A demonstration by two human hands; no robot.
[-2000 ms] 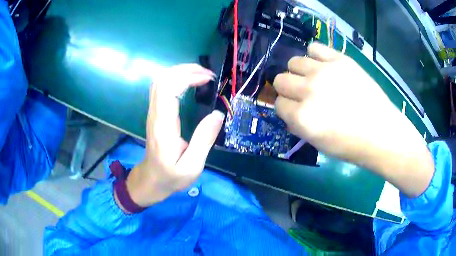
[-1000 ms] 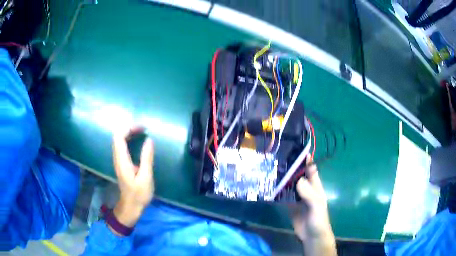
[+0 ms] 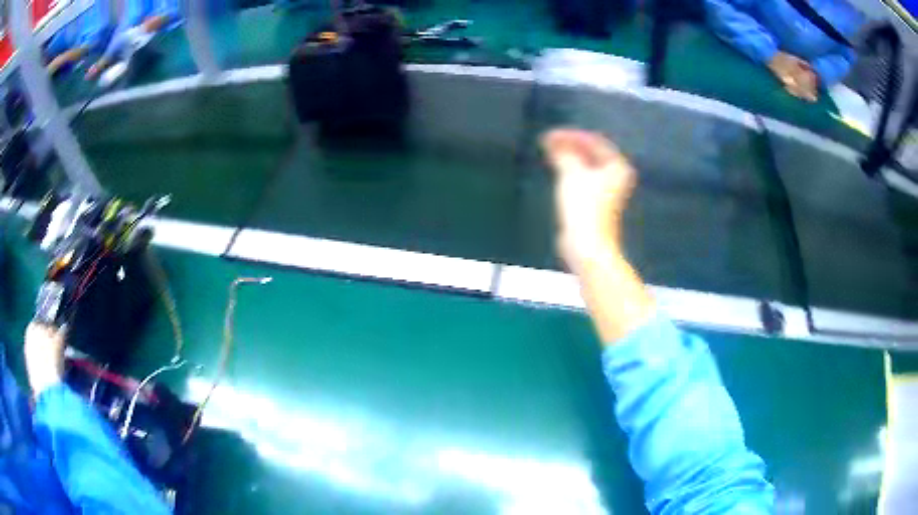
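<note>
My right hand (image 3: 594, 191) is stretched out over the dark conveyor. It is blurred, its fingers look bent, and no object shows in it; whether the fingers are apart is unclear. My left hand is not in view. No device lies on the green mat (image 3: 423, 352) in front of me. At the left, a black device with a tangle of wires (image 3: 101, 236) stands by the white rail. Another dark device (image 3: 156, 427) with a red wire lies nearer. Thin loose leads with small pale ends (image 3: 230, 327) lie beside them.
Another person's hand (image 3: 43, 357) touches the left device. A black box (image 3: 347, 96) stands across the conveyor's far side. A small black clip (image 3: 771, 317) sits on the white rail (image 3: 403, 267). A white sheet (image 3: 906, 433) lies at right. Other workers' hands (image 3: 795, 75) show at the far bench.
The view has swung up and left. The device with the blue board is gone from in front of me. My right hand has moved out over the conveyor, and my left hand has left the picture.
</note>
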